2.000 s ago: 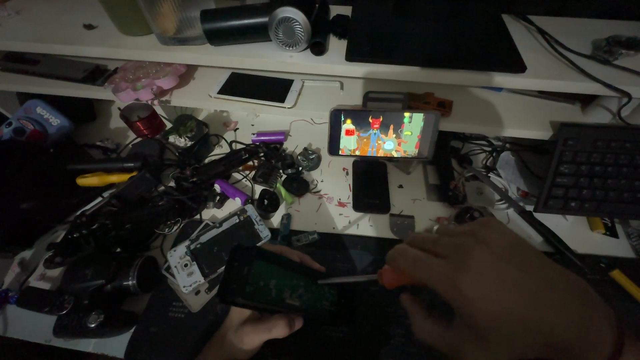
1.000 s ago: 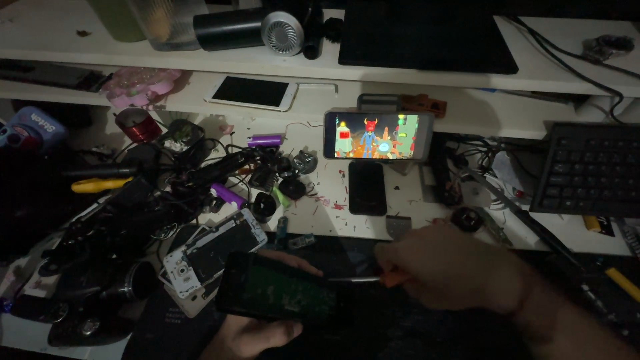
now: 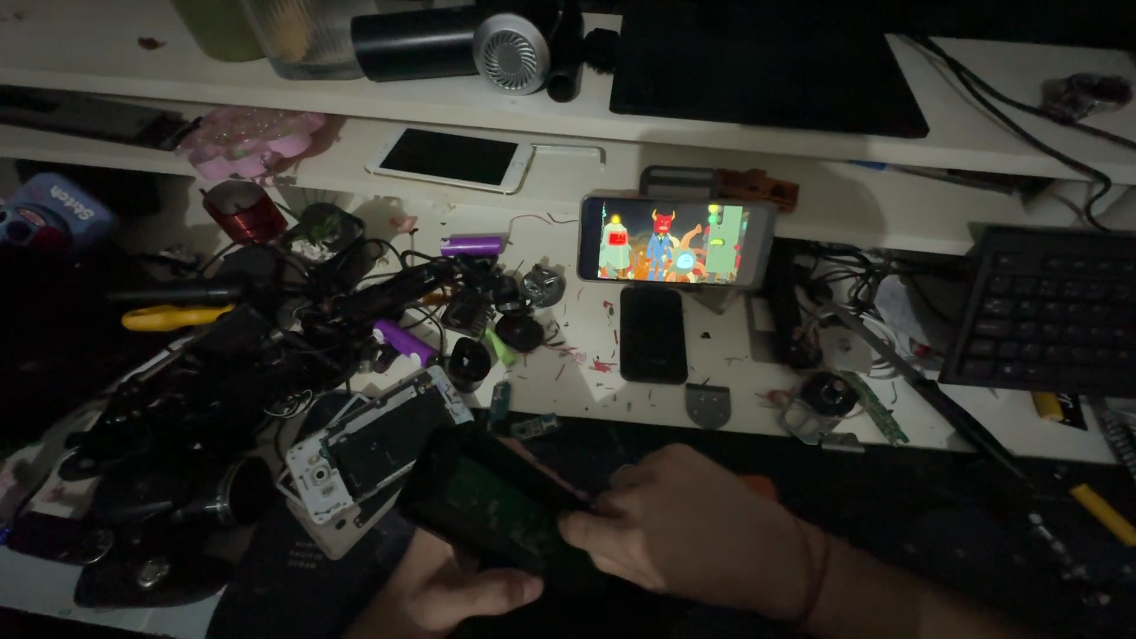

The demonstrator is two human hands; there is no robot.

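My left hand (image 3: 470, 581) holds a dark, box-like device with a greenish board inside (image 3: 497, 506) from below, thumb along its near edge. My right hand (image 3: 674, 524) is at the device's right end, its fingers bent against the edge. An orange screwdriver handle (image 3: 761, 486) shows partly behind the right hand; its shaft is hidden. Left of the device lies a disassembled white phone frame (image 3: 319, 479). Beyond the hands a phone with a lit cartoon screen (image 3: 666, 240) is propped up, with a black phone (image 3: 653, 335) lying in front of it.
A tangle of cables and parts (image 3: 337, 311) covers the left side, with purple battery cells (image 3: 404, 342) and a yellow-handled tool (image 3: 177, 318). A white phone (image 3: 453, 160) lies on the ledge. At the right are a black keyboard (image 3: 1052, 311) and a small green circuit board (image 3: 877, 408).
My right hand has moved left to the device from its right side. The screwdriver shaft, visible between hand and device before, no longer shows.
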